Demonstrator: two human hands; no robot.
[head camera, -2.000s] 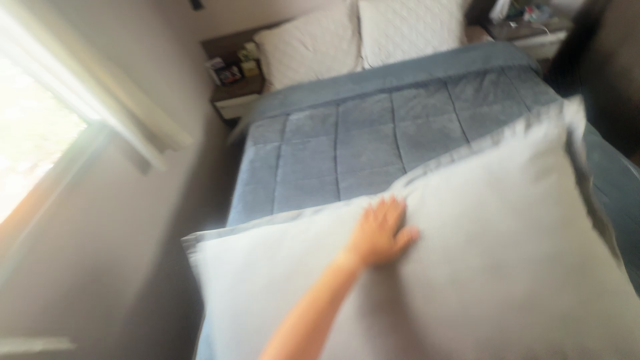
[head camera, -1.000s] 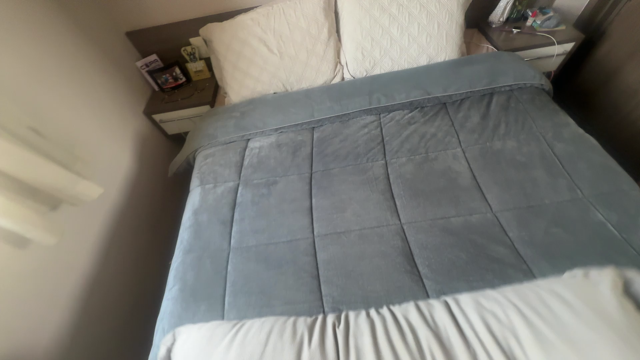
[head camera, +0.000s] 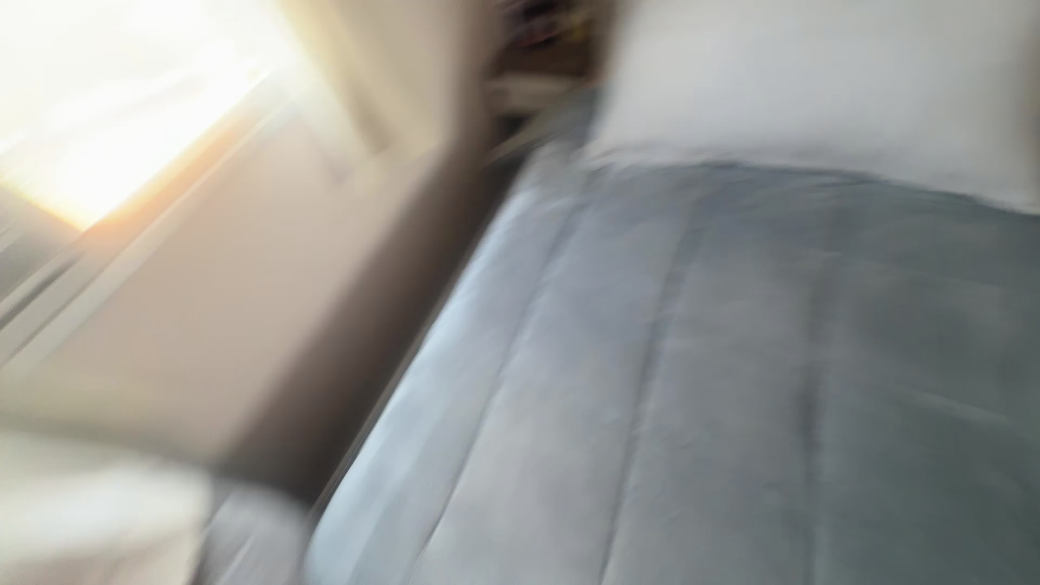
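Neither my left hand nor my right hand shows in the head view. A grey-blue quilted comforter (head camera: 731, 366) covers the bed and fills the right half of the view. Toward the far end of the bed a white pillow (head camera: 812, 89) covers the top right, its lower edge against the comforter. A blurred pale thing (head camera: 89, 504) fills the lower left corner; I cannot tell what it is. The whole view is smeared by motion.
A bright window (head camera: 138, 106) is at the upper left, above a beige wall (head camera: 219, 301). Beyond the bed's far left corner stands a nightstand (head camera: 540, 85) with blurred items on it. A narrow dark gap runs between wall and bed.
A white pillow now hides the quilted pillows at the bed's head, which showed a second ago. The pale fabric along the near end of the bed has left that spot. The view has swung left.
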